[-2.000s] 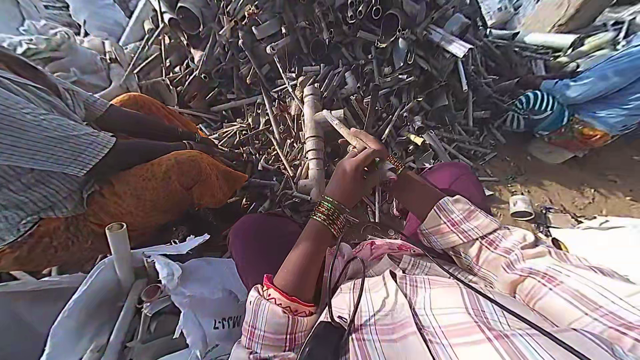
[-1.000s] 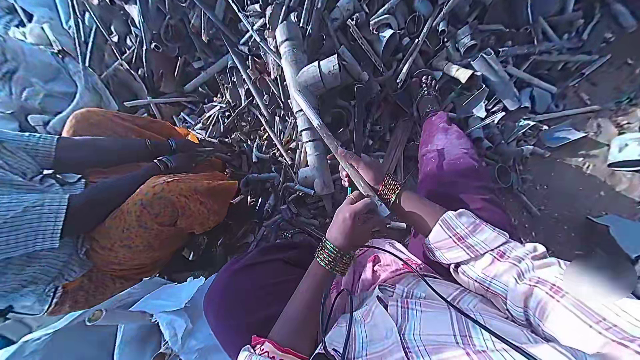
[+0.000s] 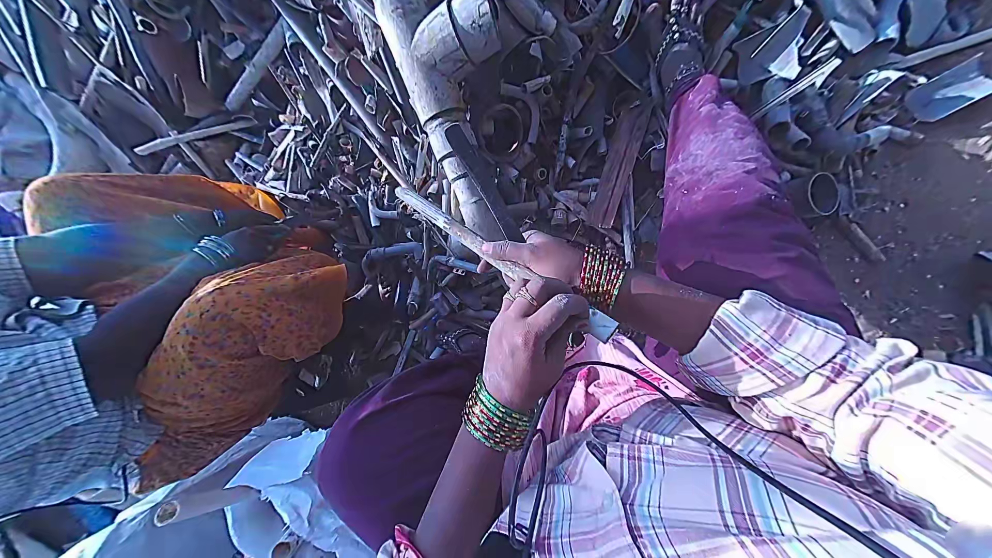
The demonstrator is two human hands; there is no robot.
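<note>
A long, thin, pale pipe or stick [image 3: 449,221] slants from upper left down to my hands, in front of my lap. My right hand [image 3: 542,257], with red and green bangles, is closed around it. Just below, my left hand [image 3: 535,333], wearing a ring and green bangles, grips its lower part, and the two hands touch. A flat pale end [image 3: 601,325] shows beyond my left fingers; whether it belongs to the same piece I cannot tell. Behind the held piece lies a thick grey plastic pipe [image 3: 434,97] with an elbow branch [image 3: 457,37].
Scrap plastic pipes and fittings [image 3: 310,132] are heaped ahead, with a flat reddish strip [image 3: 620,163] among them. A person in orange cloth [image 3: 240,333] sits at left, hands at the heap. White sacking [image 3: 263,473] lies lower left; a black cable [image 3: 721,457] crosses my shirt. Bare ground [image 3: 914,232] shows right.
The held piece slants less steeply than one second ago, and its upper end has come down beside the thick pipe. Both hands have stayed on it. The view has tilted down since two seconds ago.
</note>
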